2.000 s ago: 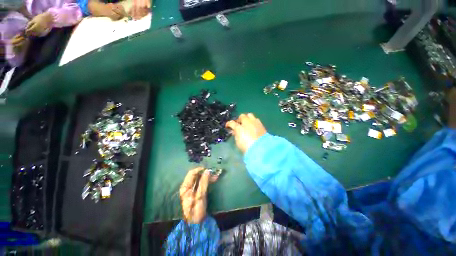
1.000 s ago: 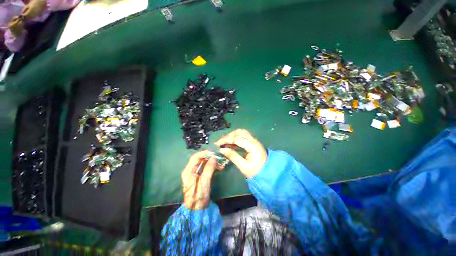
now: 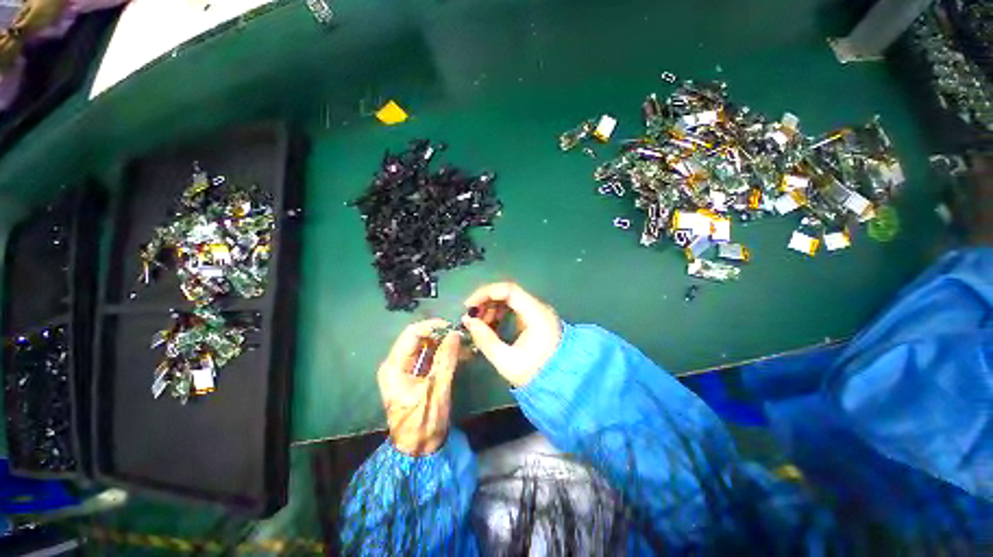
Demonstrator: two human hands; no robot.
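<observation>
My left hand (image 3: 418, 381) holds a small circuit board assembly (image 3: 462, 338) between thumb and fingers, near the front edge of the green bench. My right hand (image 3: 516, 331) is close beside it and pinches a tiny black plastic part (image 3: 473, 312) at the board. The fingers cover most of both pieces, so I cannot tell whether they are joined. A heap of black plastic parts (image 3: 419, 218) lies just beyond my hands. A loose heap of circuit board assemblies (image 3: 708, 174) with white tabs and orange edges lies to the right.
A divided black tray (image 3: 185, 446) at left holds board assemblies. A second black tray (image 3: 44, 277) at far left holds small dark parts. A yellow piece (image 3: 391, 112) lies beyond the black heap. A metal bracket (image 3: 871, 35) stands at top right. Another person's blue sleeve (image 3: 915, 359) is at right.
My right hand has come from the black heap to my left hand and now pinches a tiny black part at the board. The camera view has also shifted, moving the bench up in the picture.
</observation>
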